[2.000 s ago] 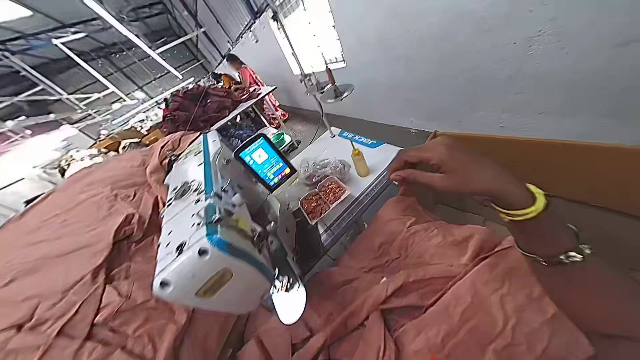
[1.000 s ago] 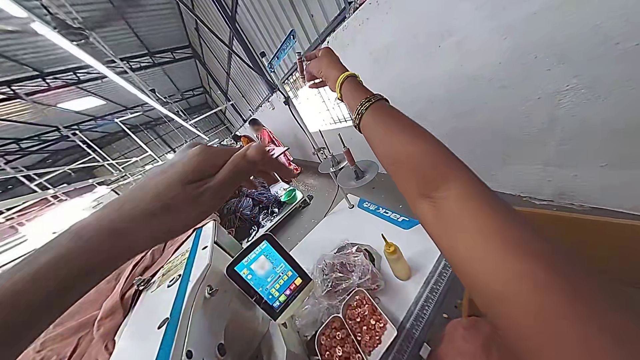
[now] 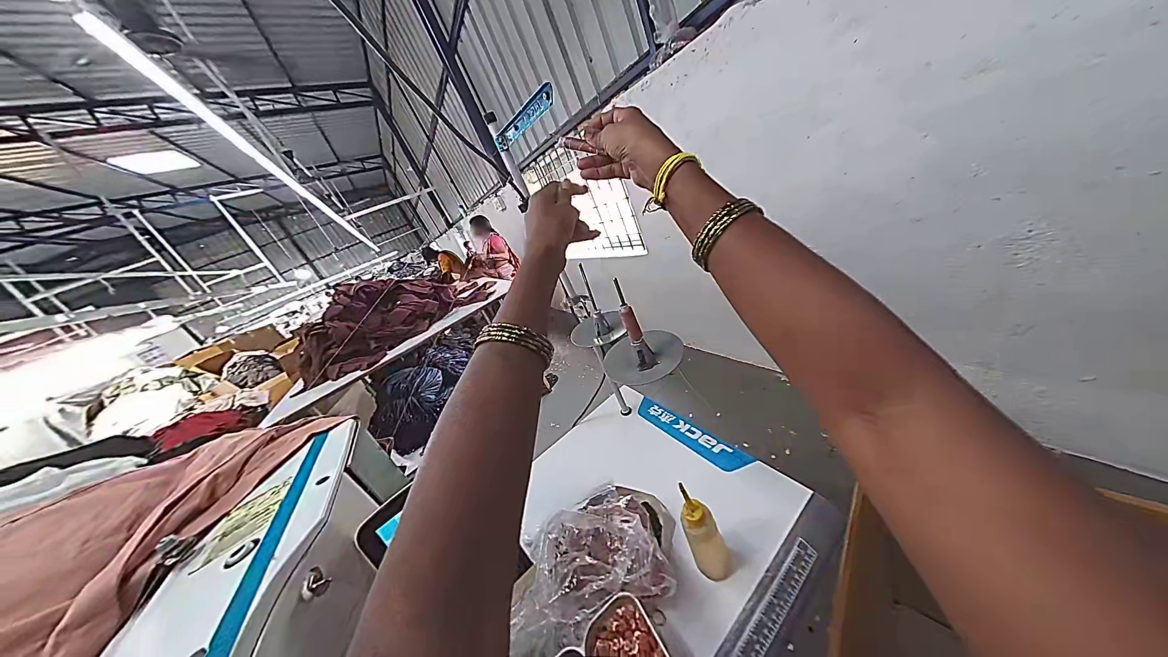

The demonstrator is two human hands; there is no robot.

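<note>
Both my arms reach up and forward to the top of a thread stand. My left hand [image 3: 558, 217], fingers bent, is beside the upper post with its blue bracket [image 3: 526, 117]; whether it holds thread cannot be made out. Higher and to the right, my right hand [image 3: 622, 146] has its fingertips close together, with a small reddish thing at them, too small to name. Below stand a reddish thread cone [image 3: 630, 323] on a spindle and the grey round spool discs [image 3: 659, 358]. The white sewing machine [image 3: 315, 538] is at the lower left, with brown-pink cloth [image 3: 137, 538] over it.
On the white Jack machine table [image 3: 766, 506] are a yellow-capped oil bottle [image 3: 707, 543], a clear plastic bag [image 3: 602, 547] and a tray of small reddish pieces [image 3: 625, 630]. A display [image 3: 388, 529] is partly behind my left arm. People [image 3: 493, 254] sit beyond heaped dark cloth [image 3: 374, 319].
My right hand has left the cloth, where it was two seconds ago, and is now up at the thread stand. My left hand has come up beside it. The view has tilted upward.
</note>
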